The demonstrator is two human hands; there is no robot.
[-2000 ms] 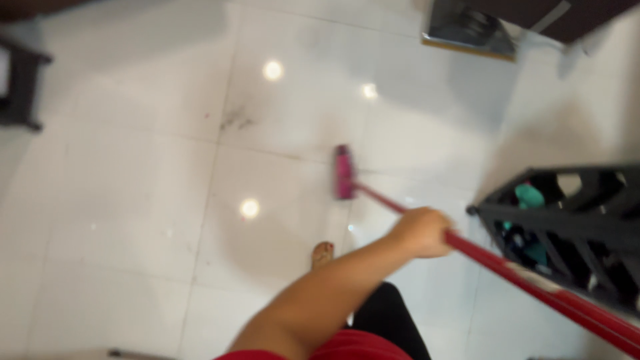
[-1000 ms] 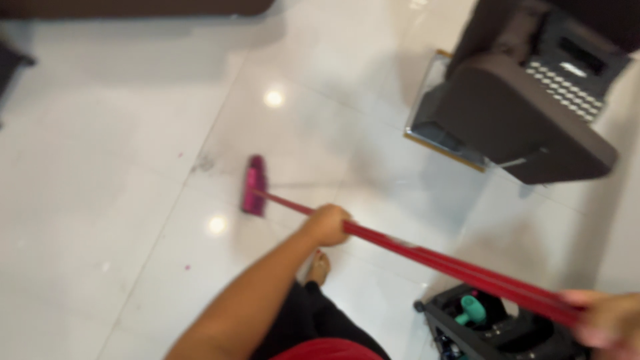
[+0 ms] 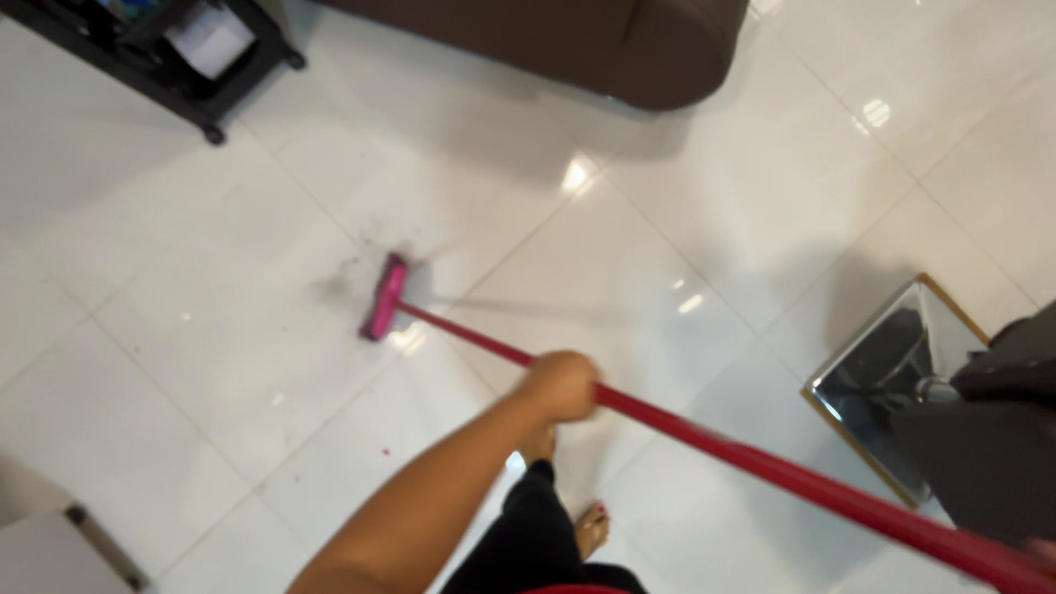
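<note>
My left hand (image 3: 565, 385) is closed around the red handle (image 3: 734, 458) of a broom, partway along it. The pink broom head (image 3: 385, 297) lies on the glossy tiled floor (image 3: 660, 247), left of centre. Dark hair-like debris (image 3: 334, 285) lies beside the head, on its left. At the right edge, a blurred sliver of my right hand (image 3: 1044, 549) shows against the upper part of the handle; most of that hand is out of frame.
A black wheeled trolley (image 3: 198, 99) stands at the upper left. Brown upholstered furniture (image 3: 577, 41) spans the top. On the right, a dark chair (image 3: 990, 462) rests on a square shiny metal base (image 3: 874, 379). A light-coloured object (image 3: 58, 557) is at the lower left. My feet (image 3: 592, 528) are at bottom centre.
The view has swung considerably. The broom head is now beside the dark debris, which lay apart from it in the earlier frames. My left hand has stayed on the handle.
</note>
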